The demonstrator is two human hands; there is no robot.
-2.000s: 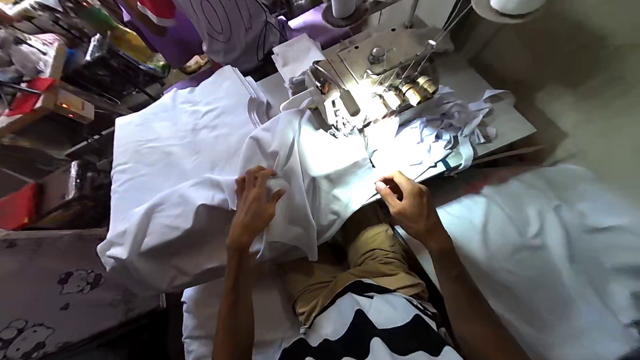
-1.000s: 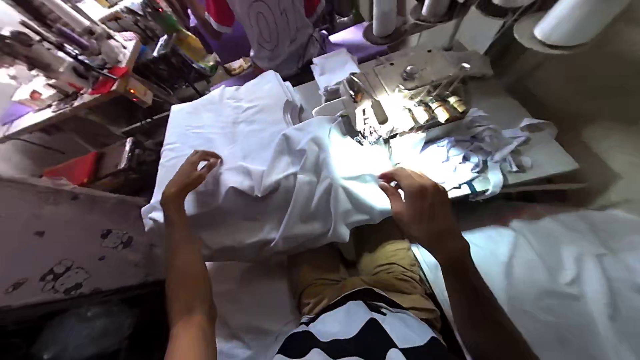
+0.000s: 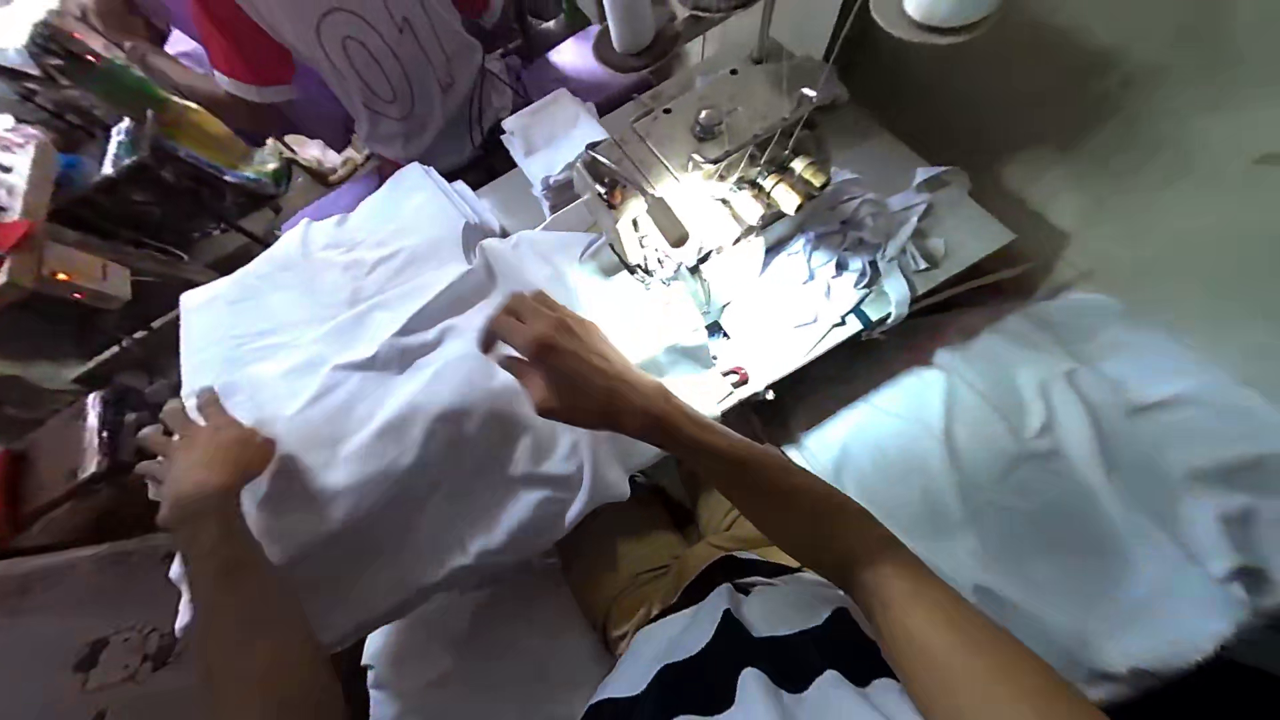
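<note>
White fabric [image 3: 350, 330] lies in layers over the left part of the sewing table, its front edge hanging over my lap. My left hand [image 3: 205, 450] is at the fabric's left edge, fingers spread, with no grip visible. Over the middle of the cloth is my right hand [image 3: 565, 365], blurred, its fingers bent and apart; whether it touches the cloth cannot be told. An overlock-type sewing machine [image 3: 720, 130] with brass-coloured tension knobs stands beyond the right hand, its lamp shining on the needle area. The cloth's right end lies beside the machine's presser foot area.
White fabric scraps [image 3: 860, 250] are heaped right of the machine. A small red thing [image 3: 736, 377] lies at the table's front edge. More white cloth [image 3: 1040, 480] is piled at the right. A person [image 3: 380, 70] sits across the table. Thread cones [image 3: 630, 25] stand behind the machine.
My right hand has moved left from the cloth near the machine to the middle of the fabric. My left hand has gone to the fabric's left edge.
</note>
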